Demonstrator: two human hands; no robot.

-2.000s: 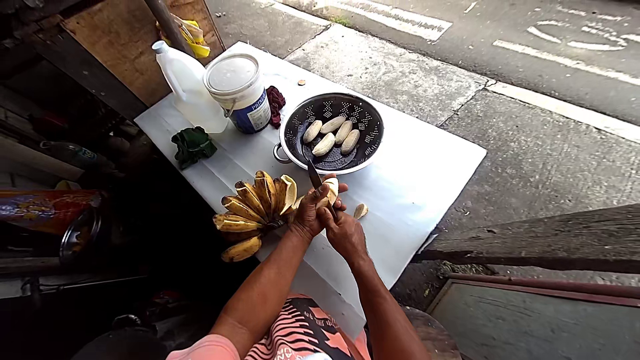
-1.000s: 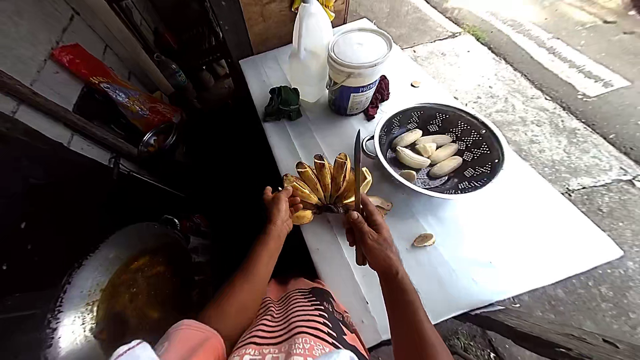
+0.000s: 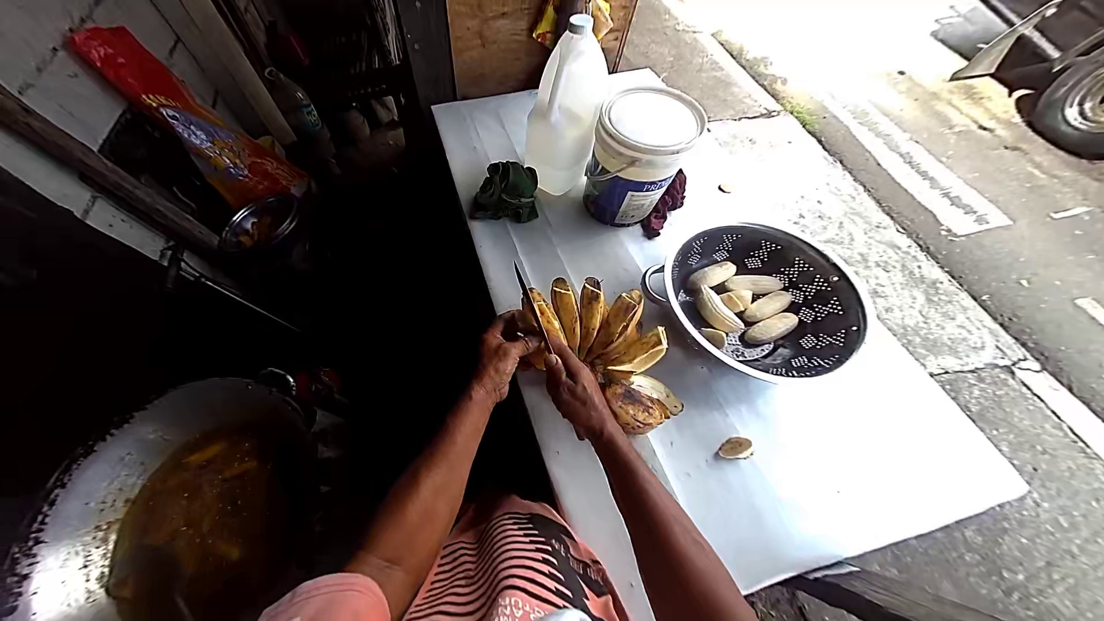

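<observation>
A bunch of yellow-brown cooking bananas [image 3: 617, 332] lies near the white table's left edge, some skins cut and opened. My right hand [image 3: 576, 388] grips a knife [image 3: 532, 302], its blade pointing up and left against the leftmost banana. My left hand [image 3: 507, 354] holds that same banana from its left side. Several peeled bananas [image 3: 768, 304] rest in a dark perforated colander [image 3: 828, 336] with a light rim, right of the bunch. A small cut piece [image 3: 736, 448] lies on the table below the colander.
On the white table [image 3: 828, 483] stand a plastic jug [image 3: 565, 112] and a lidded pail [image 3: 647, 129], flanked by a dark green cloth [image 3: 505, 191] and a maroon cloth [image 3: 666, 205]. A large pan of brown liquid [image 3: 207, 509] sits lower left. A vehicle wheel [image 3: 1074, 108] shows at upper right.
Two seconds ago both hands held a peeled banana and the knife near the colander. Now they are at the bunch, and more peeled bananas lie in the colander. The view has shifted.
</observation>
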